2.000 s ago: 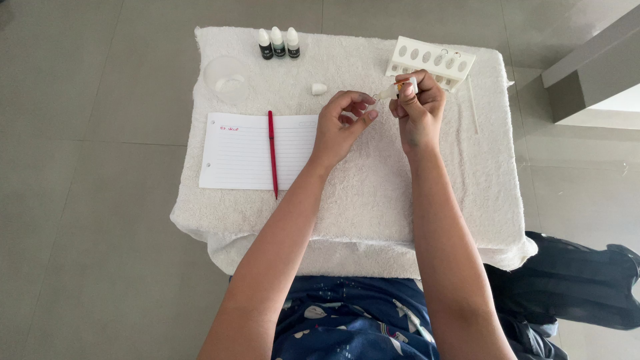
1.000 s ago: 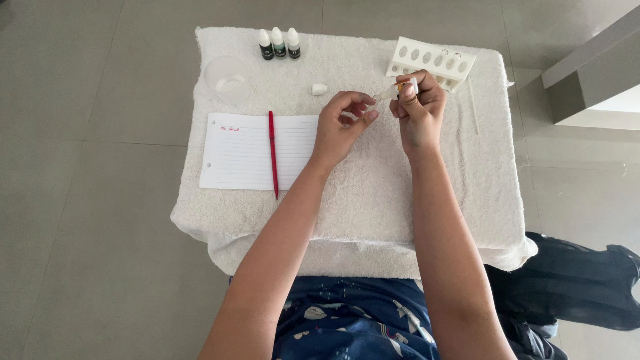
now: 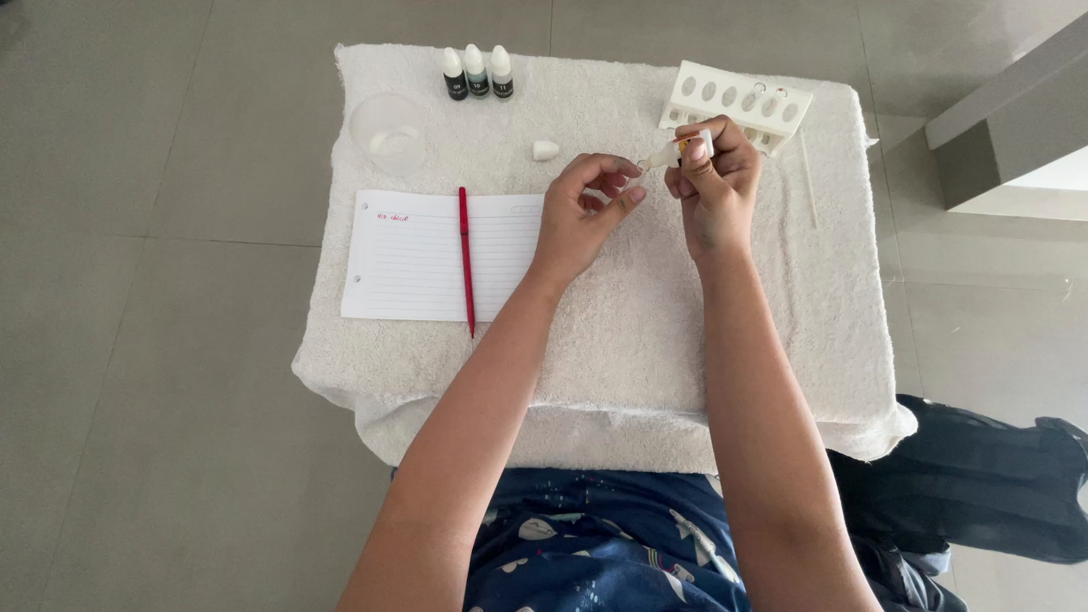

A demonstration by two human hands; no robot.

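My right hand (image 3: 718, 183) grips a small dropper bottle (image 3: 667, 154) on its side, its nozzle pointing left. Between the fingertips of my left hand (image 3: 588, 204) is a small clear piece, probably a glass tube (image 3: 641, 165), whose open end meets the nozzle; most of it is hidden or too faint to tell. A white bottle cap (image 3: 545, 150) lies on the towel above my left hand. Just beyond my right hand stands a white plastic test tube rack (image 3: 731, 93) with oval holes, a few of them holding clear tubes.
A white towel (image 3: 629, 340) covers the table. On it are three dropper bottles (image 3: 477, 78) with white caps, a clear plastic cup (image 3: 388, 136), a lined sheet (image 3: 399, 263) bearing red writing, a red pen (image 3: 465, 255) across it, and a thin white stick (image 3: 807, 180) at the right.
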